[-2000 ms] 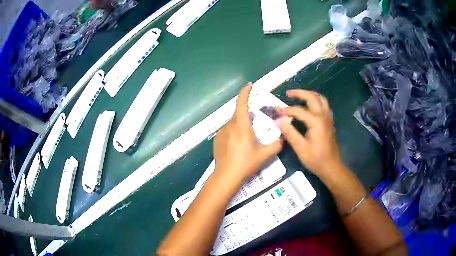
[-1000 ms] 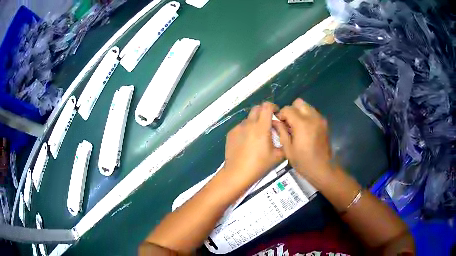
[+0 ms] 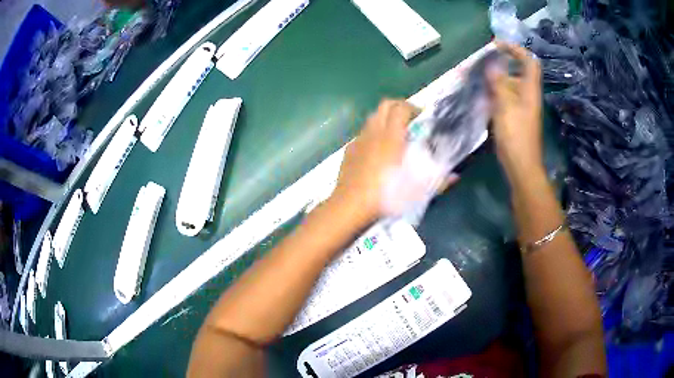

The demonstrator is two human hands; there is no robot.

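A crinkled, see-through grey-purple bag stretches between my two hands above the belt rail, blurred by motion. My left hand holds its lower end, over a white carton that shows partly behind the bag. My right hand holds the bag's upper dark end. Two white cartons lie printed face up on the dark green surface below my hands, the nearer carton and the farther carton, partly covered by my left forearm.
The green conveyor belt carries several spaced white cartons. A long white guide rail runs diagonally beside it. A large heap of bags lies at the right. Another heap lies in a blue bin at the upper left.
My hands were close together at a carton end; now they are apart with a bag stretched between them, my right hand farther up and right. The cartons on the belt have shifted.
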